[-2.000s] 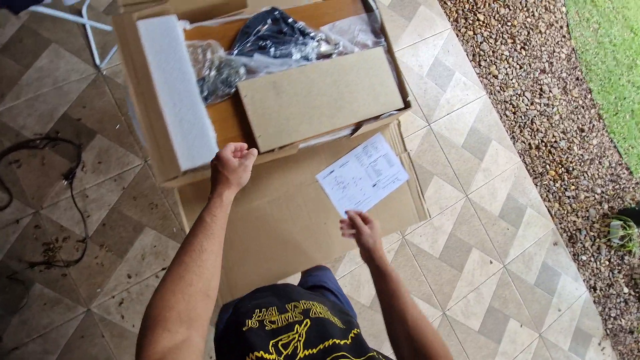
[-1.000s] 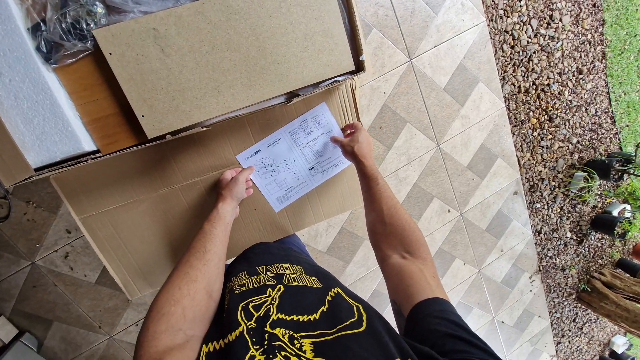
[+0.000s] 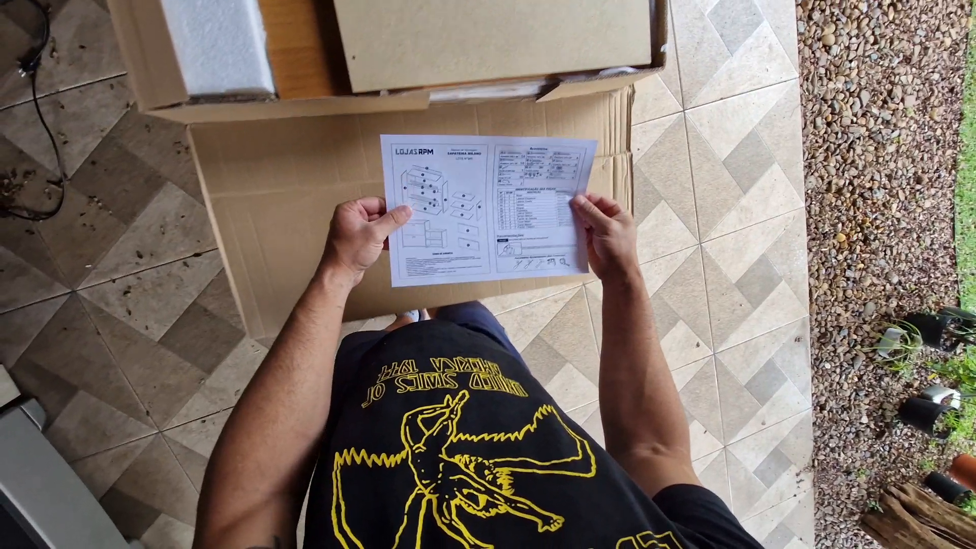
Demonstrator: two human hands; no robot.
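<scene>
A white printed assembly sheet [image 3: 492, 210] with furniture part drawings and tables is held up, nearly level, between both hands. My left hand [image 3: 362, 235] pinches its left edge, thumb on top. On the right edge, my right hand [image 3: 608, 232] grips with thumb and fingers. Behind the sheet lies a flat cardboard flap [image 3: 290, 175]. Beyond that, an open cardboard box [image 3: 168, 110] holds a tan fiberboard panel [image 3: 496, 42], a white foam block [image 3: 221, 49] and a brown wooden panel [image 3: 305, 49].
Patterned floor tiles [image 3: 732, 175] surround the box. A black cable [image 3: 34, 114] lies at the upper left, and a grey object [image 3: 61, 473] stands at the lower left. Along the right run a pebble bed [image 3: 862, 191], several plant pots [image 3: 924, 415] and a piece of wood [image 3: 915, 518].
Two seconds ago only my right hand held the sheet, and my left hand was by the box edge. Both hands now hold it, and it has been straightened since one second ago.
</scene>
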